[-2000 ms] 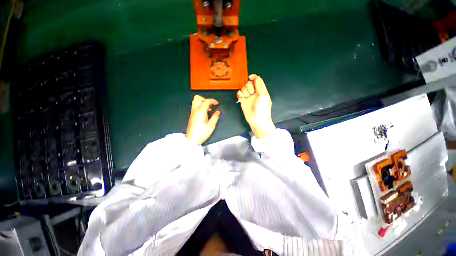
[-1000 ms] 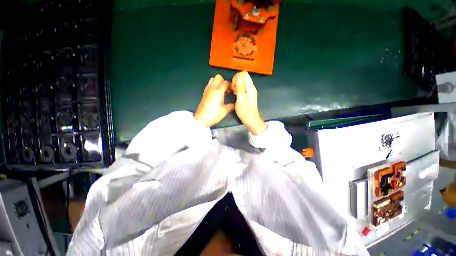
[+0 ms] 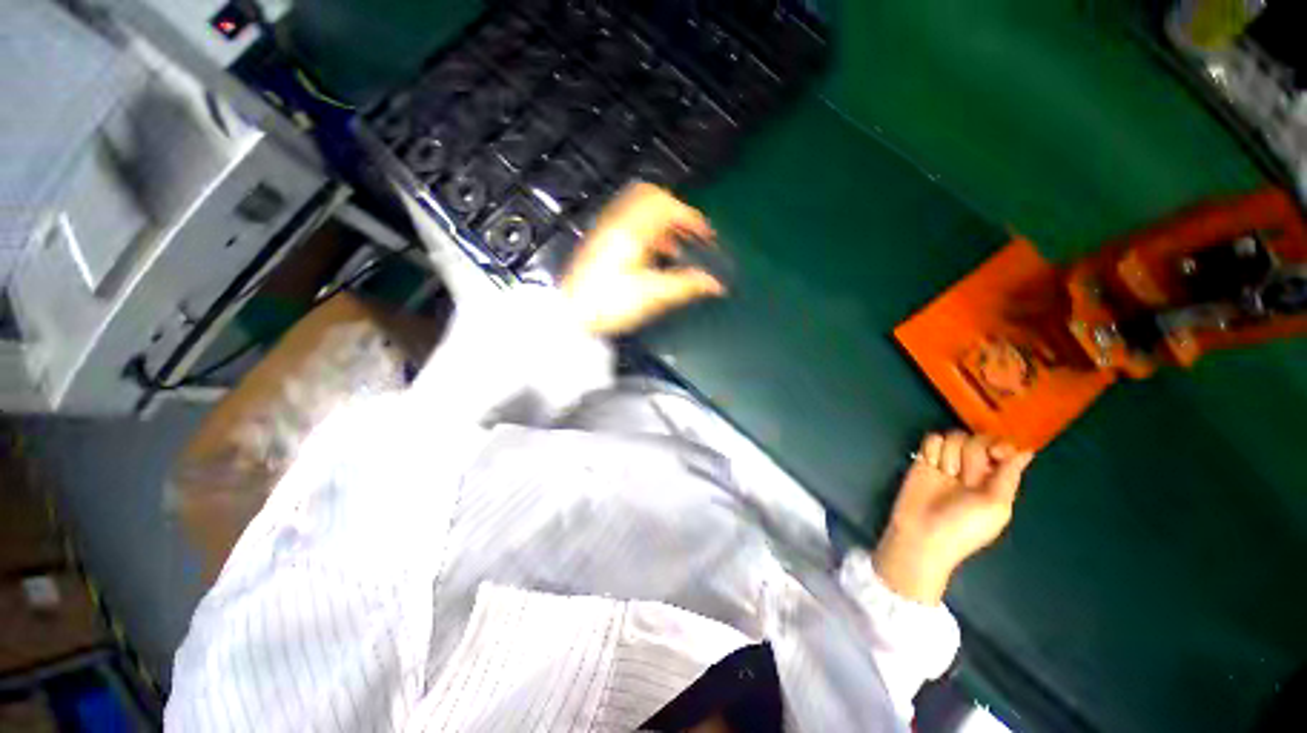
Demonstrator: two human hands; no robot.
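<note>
My left hand [image 3: 641,261] is blurred at the near edge of the black blister tray [image 3: 602,108]. Its thumb and fingers curl around a small dark round part [image 3: 667,255]. My right hand [image 3: 958,498] is curled at the front edge of the orange fixture base [image 3: 953,322]; a tiny pale tip shows at its fingers, too small to name. The fixture's toggle linkage [image 3: 1190,294] stands on the base at right. The base's nest [image 3: 999,370] shows with no hand over it. Round parts [image 3: 509,236] sit in the tray's near pockets.
The green mat [image 3: 803,329] lies between tray and fixture. Grey-white equipment [image 3: 187,244] with cables stands at left. A brown box [image 3: 308,380] holding pale material is below it, near my left sleeve. Partly cut-off items [image 3: 1240,86] are at the upper right.
The view has turned toward the left, so the fixture now shows at right and the tray at top. My hands, close together before, are far apart, the left at the tray with the part.
</note>
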